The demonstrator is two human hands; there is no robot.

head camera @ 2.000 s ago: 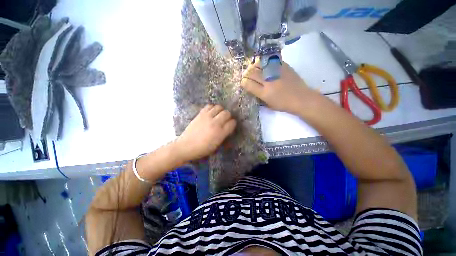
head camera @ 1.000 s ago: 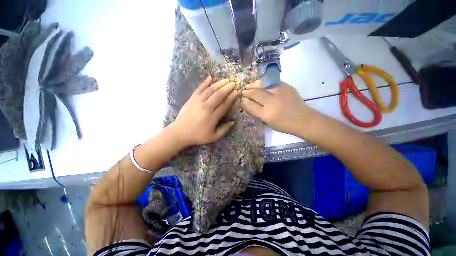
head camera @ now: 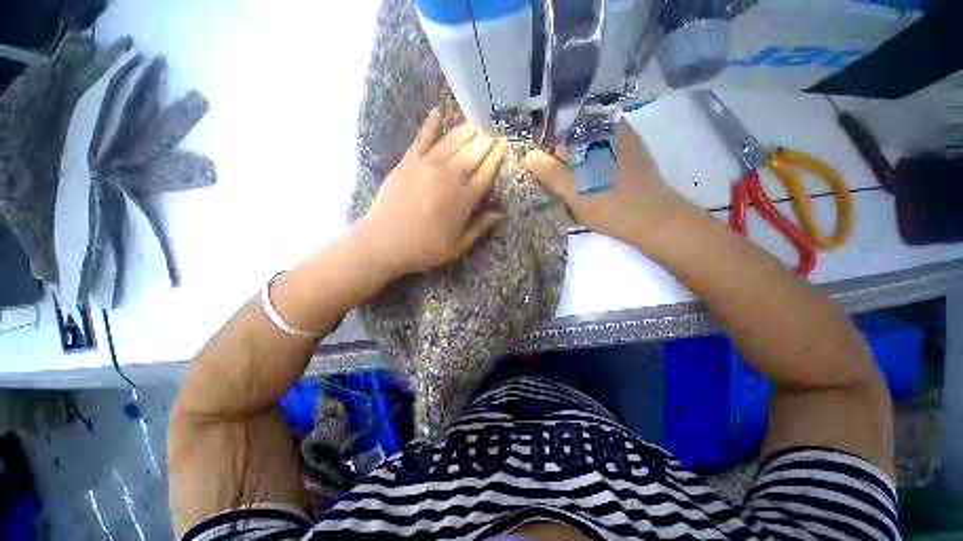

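A grey-brown, flecked fuzzy fabric piece (head camera: 491,296) lies under the sewing machine head (head camera: 480,53) and hangs over the table's front edge toward my lap. My left hand (head camera: 433,201) lies on the fabric, its fingertips pressing it just before the needle area. My right hand (head camera: 612,190) is at the fabric's right edge, thumb and fingers beside the needle area, partly hidden behind a small grey-blue block (head camera: 593,164). The needle and presser foot are mostly hidden by the machine head and my fingers.
Grey cut pieces with white layers (head camera: 95,174) lie fanned at the left. Scissors with red and yellow-orange handles (head camera: 776,190), a thin dark-handled tool (head camera: 868,148) and a dark flat object (head camera: 931,199) lie at the right. Blue bins (head camera: 702,402) stand below the table edge.
My left hand has moved from lower on the fabric up to the needle area. The fabric's near end has swung left and hangs in a point. The view has shifted slightly.
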